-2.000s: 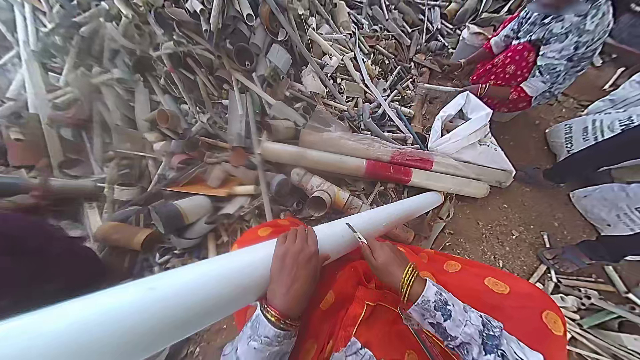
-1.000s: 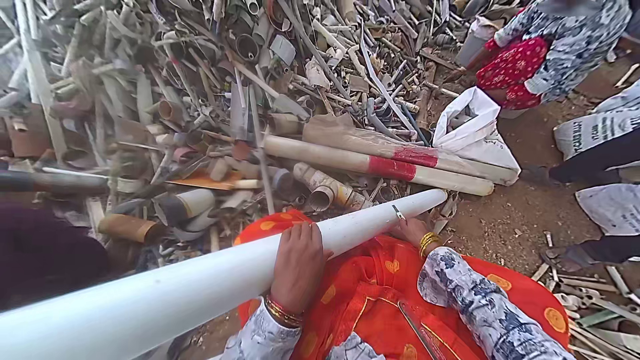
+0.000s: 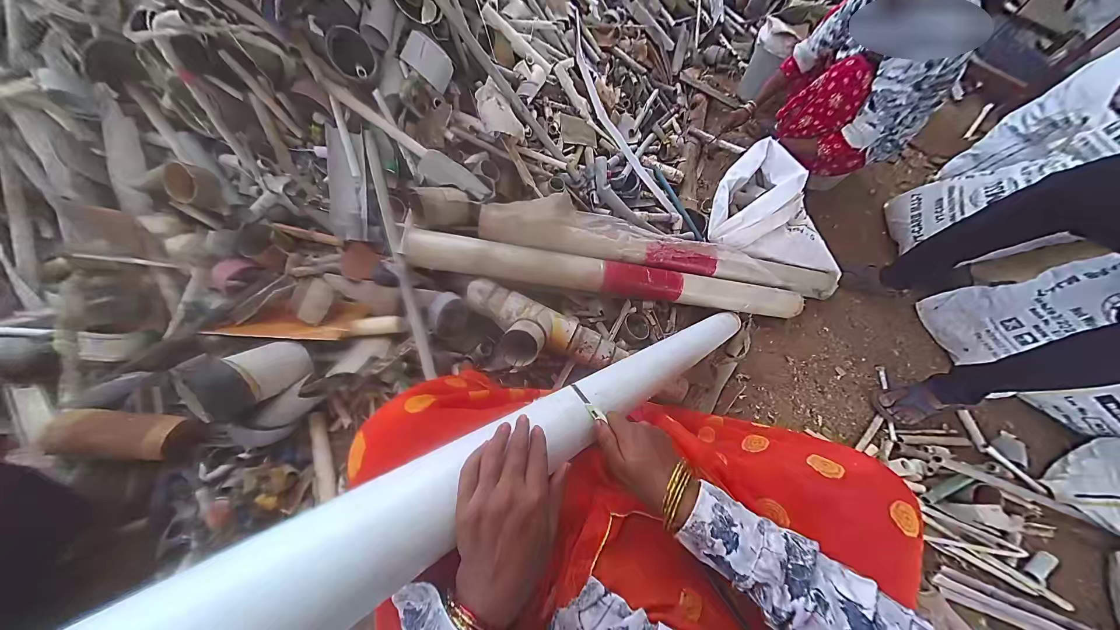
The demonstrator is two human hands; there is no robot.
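Observation:
A long white plastic pipe (image 3: 394,490) slants over my lap from the lower left to the upper middle. My left hand (image 3: 509,516) lies on its side with the fingers stretched over the pipe. My right hand (image 3: 639,455) grips a small blade (image 3: 588,402), which touches the pipe's surface just ahead of my left fingers. Its handle is mostly hidden in my fist. Orange cloth with yellow spots (image 3: 787,472) covers my knees under the pipe.
Scrap pipes (image 3: 350,166) form a large heap ahead and left. Two long pipes with red bands (image 3: 643,280) lie beyond my knees, beside an open white sack (image 3: 761,197). A person (image 3: 840,105) crouches at upper right; another person's legs (image 3: 1015,219) cross printed sacks (image 3: 1006,311).
My right hand, with the blade, has moved back along the pipe from near its far end toward my left hand. The left hand stays on the pipe.

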